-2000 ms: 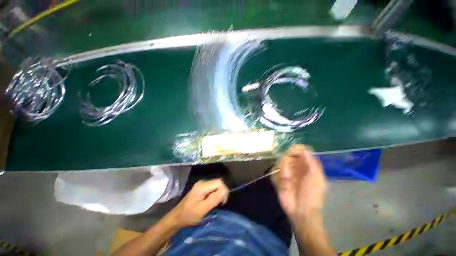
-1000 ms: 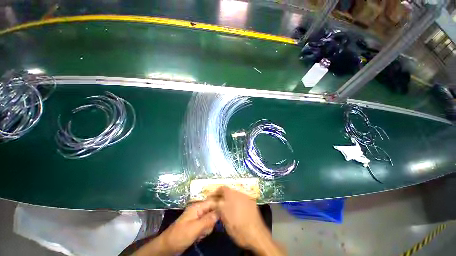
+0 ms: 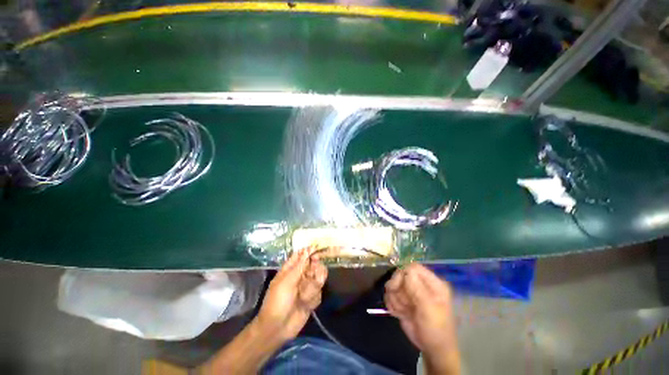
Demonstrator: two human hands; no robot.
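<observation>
My left hand [image 3: 295, 290] is at the near bench edge, its fingertips over the lower left of the taped cream block [image 3: 343, 239]. It is closed on a thin grey cable [image 3: 323, 327] that curves down toward my lap. My right hand [image 3: 422, 302] is beside the block's right end, just off the edge, fingers curled. A short white piece [image 3: 377, 311] shows at its left; I cannot tell if the hand holds it. A fan of whitish strands [image 3: 317, 165] lies behind the block.
A shiny coil [image 3: 392, 194] lies right of the fan. A looser coil [image 3: 192, 157] and a tangled pile [image 3: 48, 146] lie left. A dark bundle [image 3: 559, 146] and white scrap [image 3: 546, 192] lie far right. A white bag [image 3: 147, 300] and blue bag [image 3: 488, 278] are below the bench.
My hands were together over the block a second ago; now they are apart, the right one moved to the right. A cable now shows below my left hand. The view has shifted.
</observation>
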